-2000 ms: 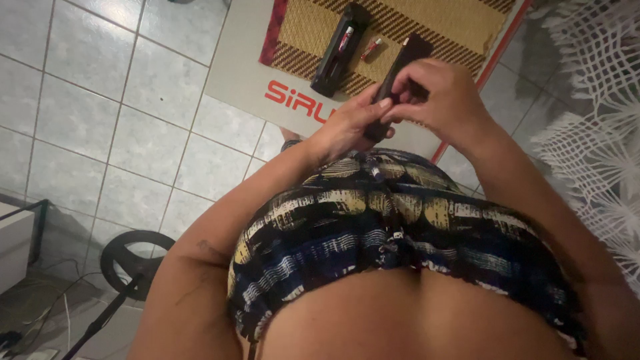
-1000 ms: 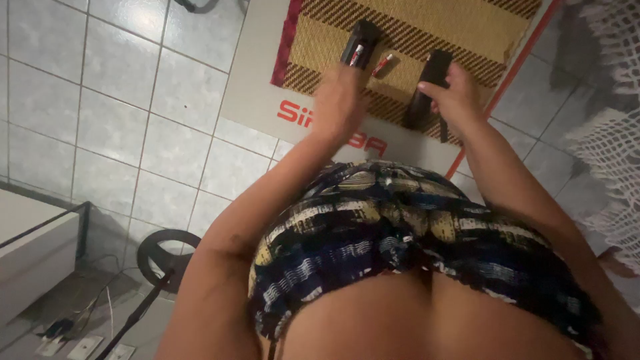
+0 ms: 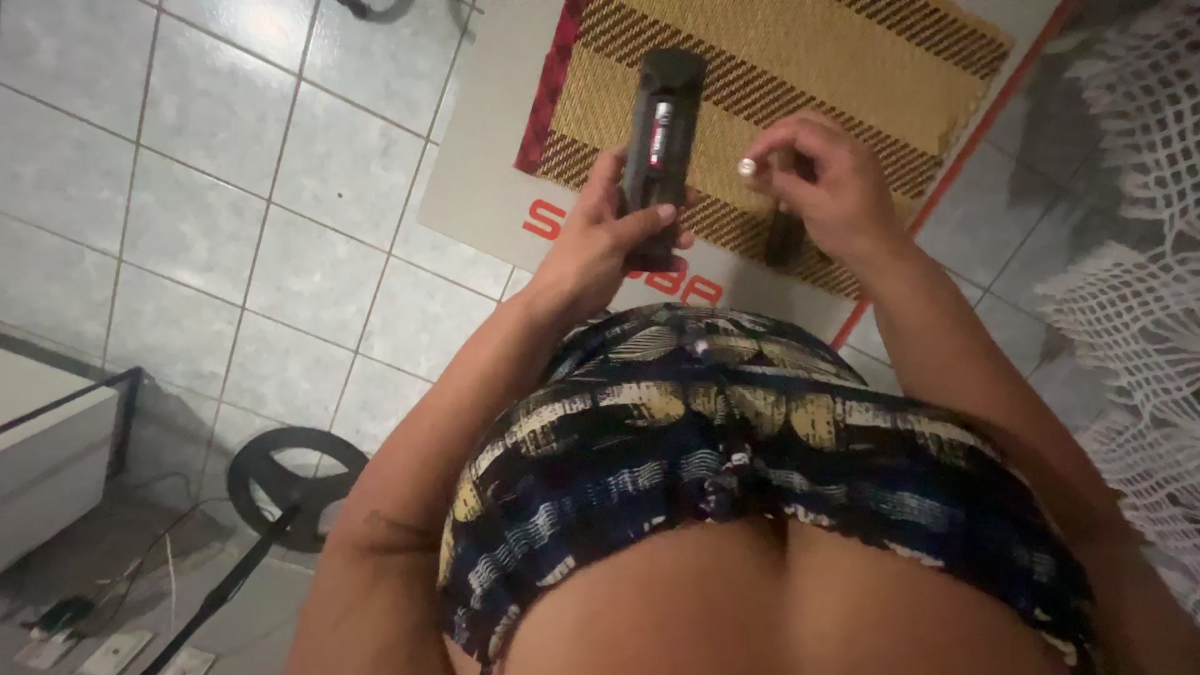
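Note:
My left hand (image 3: 600,225) holds a long black plastic device (image 3: 667,80), upright in view, with its compartment facing up. One battery (image 3: 661,134) lies lengthwise in that compartment. To the right, my right hand (image 3: 816,178) pinches a second battery (image 3: 747,167) between thumb and fingertip; its round end shows. Below that hand a dark flat piece (image 3: 785,239) rests on the woven mat (image 3: 834,56), partly covered by the fingers. Whether it is a cover cannot be told.
The mat lies on a light board (image 3: 469,202) with red lettering and a red edge. White crocheted cloth (image 3: 1144,309) hangs at the right. At the lower left are a black round stand base (image 3: 298,487), cables and a white piece of furniture (image 3: 56,450).
My left hand has lifted the black device off the mat. My right hand has let go of the dark piece and taken the loose battery that lay between the two.

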